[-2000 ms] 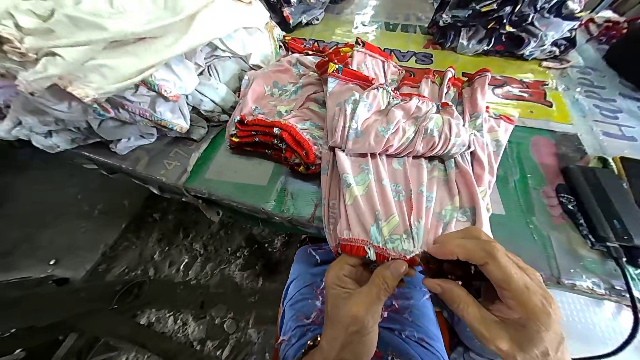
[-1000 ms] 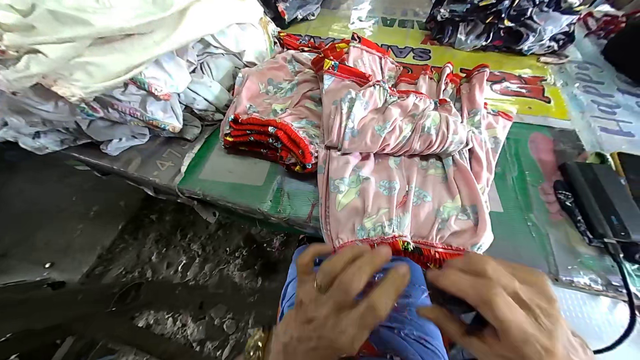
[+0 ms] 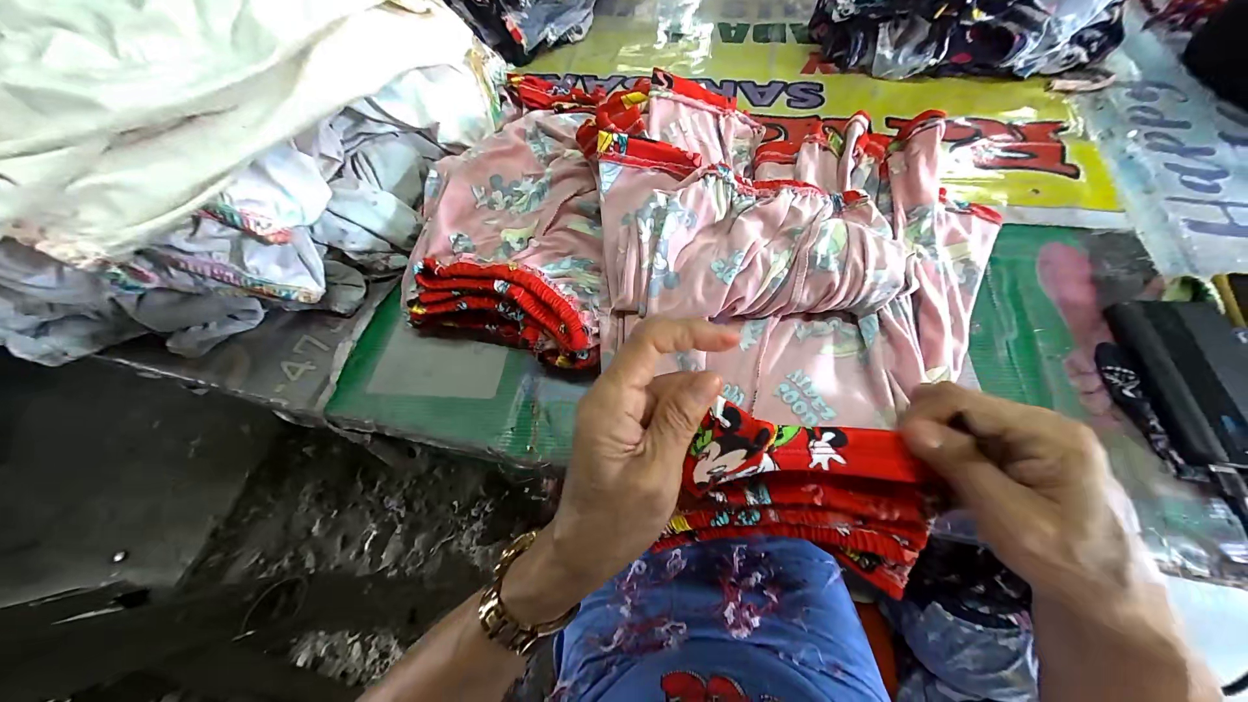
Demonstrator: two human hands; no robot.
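Note:
Pink printed garments (image 3: 760, 244) with red edging lie inside out in a gathered pile at the table's front. Several red bands with a cartoon print (image 3: 809, 487) hang stacked at the near end of this pile, over the table edge. My right hand (image 3: 1014, 478) pinches the right end of the top red band between thumb and fingers. At the band's left end is my left hand (image 3: 643, 419), its thumb and index finger apart and its palm side turned inward; whether its other fingers touch the cloth is hidden. Another folded pink stack (image 3: 517, 214) with red bands lies to the left.
White and grey cloth (image 3: 244, 127) is heaped at the left. Dark printed cloth bundles (image 3: 965, 34) lie at the back. A black device (image 3: 1185, 380) with a cable sits on the right of the table. The table's front edge (image 3: 439, 429) runs below the left stack.
Both hands have risen from lower over my lap since a second ago. The red bands at the near end now show broadly, with my right hand gripping the top one.

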